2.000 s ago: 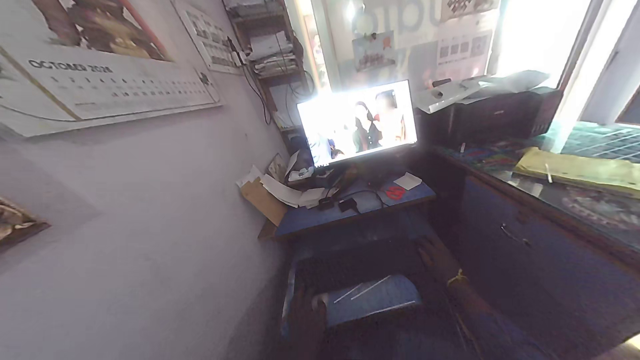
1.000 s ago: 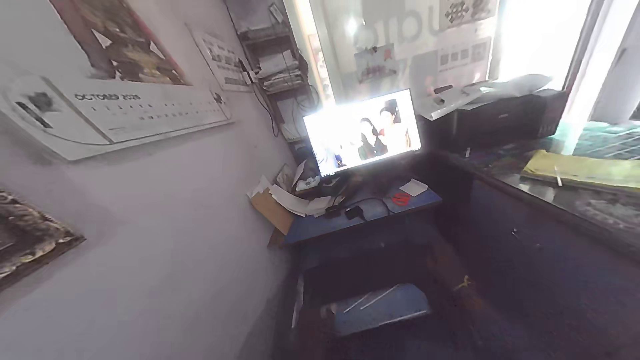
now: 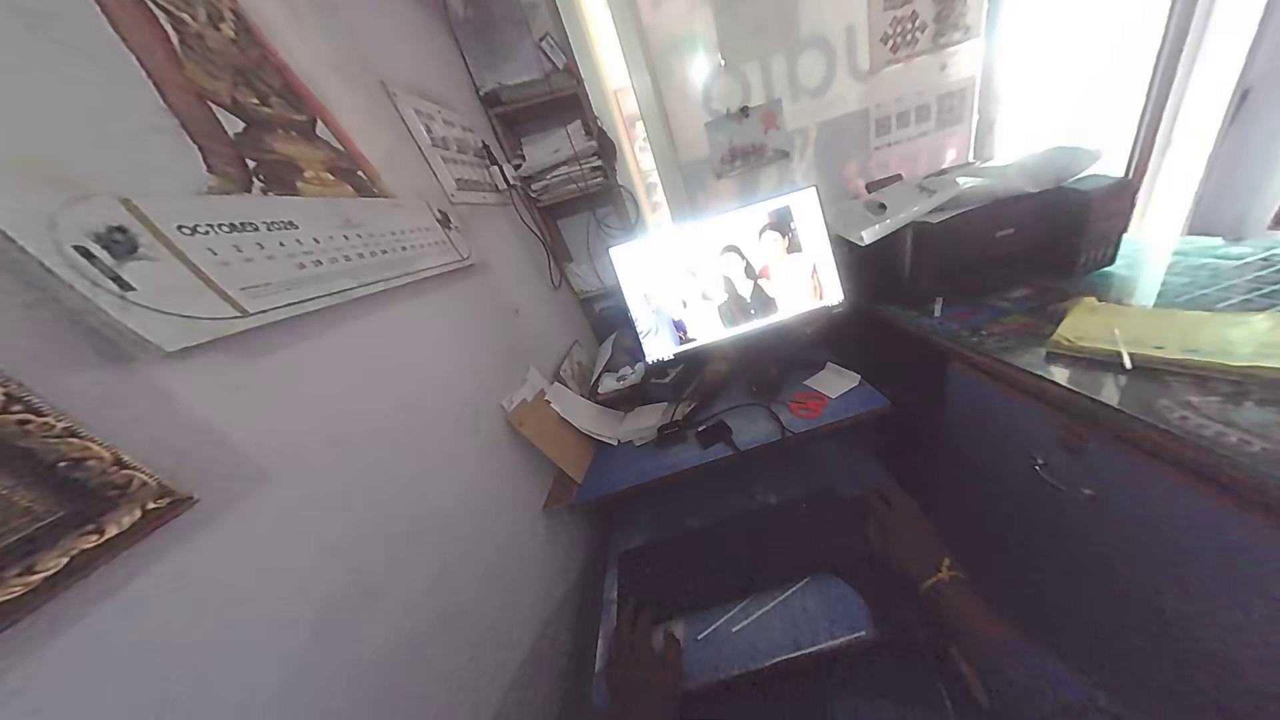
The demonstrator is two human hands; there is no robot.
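Note:
In deep shadow at the bottom of the head view, my left hand (image 3: 643, 645) rests at the left end of a dark keyboard-like slab, beside a blue panel (image 3: 790, 625) with thin white lines. My right hand (image 3: 895, 520), with a yellow thread at the wrist, lies at the slab's right end; whether it holds or touches something there is too dark to tell. Above them, a lit monitor (image 3: 735, 275) showing a picture stands on a blue desk (image 3: 650, 478). Papers (image 3: 590, 415), black cables with adapters (image 3: 715, 433), a red object (image 3: 808, 404) and a white slip (image 3: 832, 379) lie on the desk.
A wall with a calendar (image 3: 320, 255) and an ornate frame (image 3: 70, 500) stands close on the left. Shelves (image 3: 540, 100) of papers rise behind the monitor. To the right are a black printer (image 3: 1010, 235) under papers and a counter bearing a yellow pad (image 3: 1170, 335).

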